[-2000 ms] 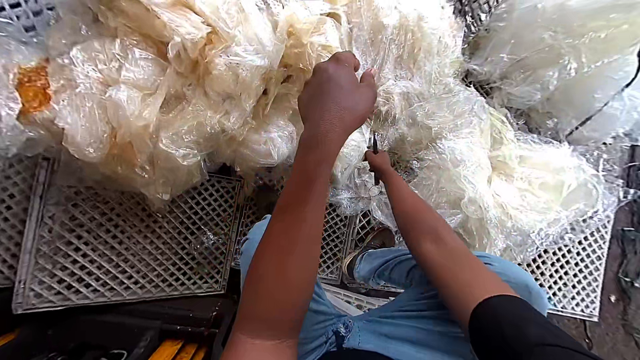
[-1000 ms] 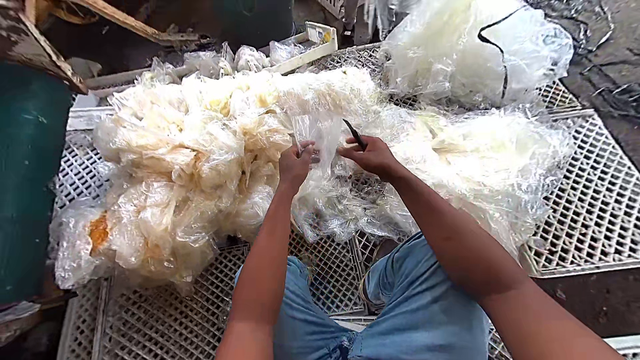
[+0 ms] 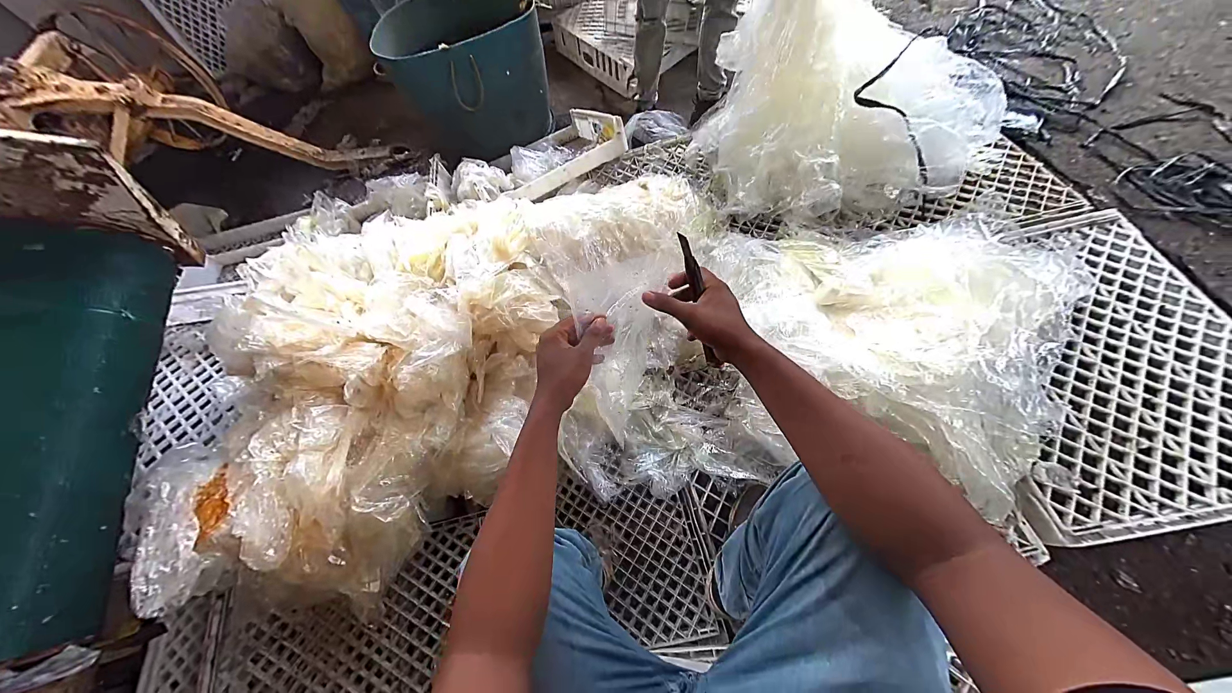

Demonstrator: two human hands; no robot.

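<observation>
A long heap of clear and yellowish plastic film [image 3: 385, 318] lies in front of me across white lattice crates. My left hand [image 3: 570, 356] pinches a thin sheet of the film near the middle of the heap. Just to its right, my right hand [image 3: 707, 313] holds a dark, slim knife [image 3: 691, 265], tip pointing up and away, with its lower end showing below the palm. The thumb and index finger of that hand reach towards the same sheet; whether they touch it cannot be told. An orange stained patch [image 3: 211, 504] shows at the heap's lower left.
Lattice crates [image 3: 1145, 375] form the floor under the heap. A green container [image 3: 82, 423] stands at left, a green bucket [image 3: 467, 82] behind. Another pile of film [image 3: 837, 106] with a black strip lies at the back right, near tangled black strips [image 3: 1184, 183]. A person's legs [image 3: 650, 48] show beyond.
Two seconds ago my left hand was a fist above the film; it now pinches a sheet beside the knife hand. The view has swung to take in more of the surroundings.
</observation>
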